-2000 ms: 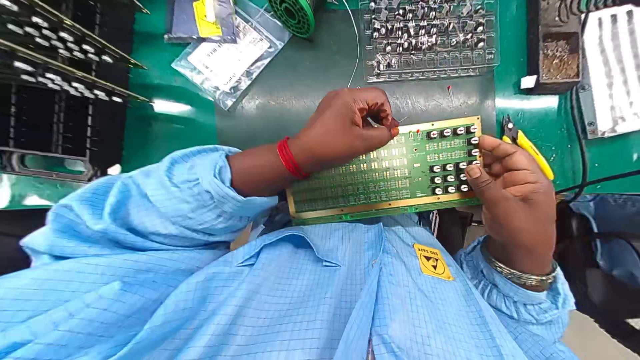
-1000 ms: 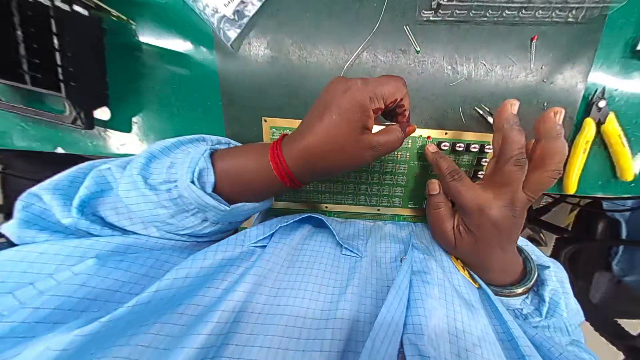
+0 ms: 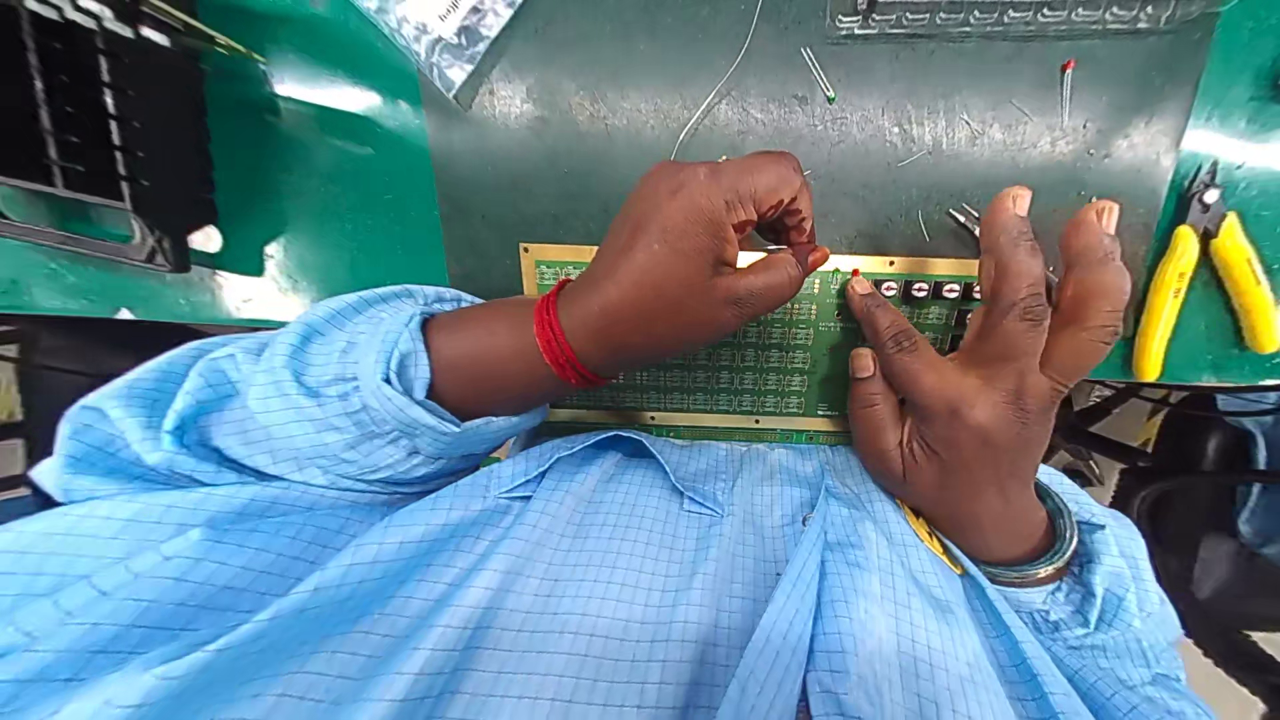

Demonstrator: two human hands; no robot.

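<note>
A green printed circuit board (image 3: 770, 375) with gold-coloured borders lies against the blue checked coat. Over its upper middle is my left hand (image 3: 710, 265), thumb and forefinger pinched near the top border; whether a small part is between them cannot be told. An orange-red spot shows at the fingertips. My right hand (image 3: 960, 370) spreads over the right end, its index fingertip at a small red LED (image 3: 856, 274). Just left of that stands a small green LED (image 3: 836, 277). Round black-and-white components (image 3: 920, 290) line the upper right, partly hidden by the right hand.
Beyond the board lie a loose green LED (image 3: 820, 76), a loose red LED (image 3: 1067, 90) and cut leads. Yellow-handled cutters (image 3: 1165, 300) are at right, near a metal tool's tips (image 3: 965, 218). A clear tray (image 3: 1000, 18), plastic bag (image 3: 440, 35) and black rack (image 3: 100, 130) stand farther out.
My right hand has let go of the board's right end and now spreads over it, index finger at the red LED. My left hand stays pinched over the board. The view has moved closer.
</note>
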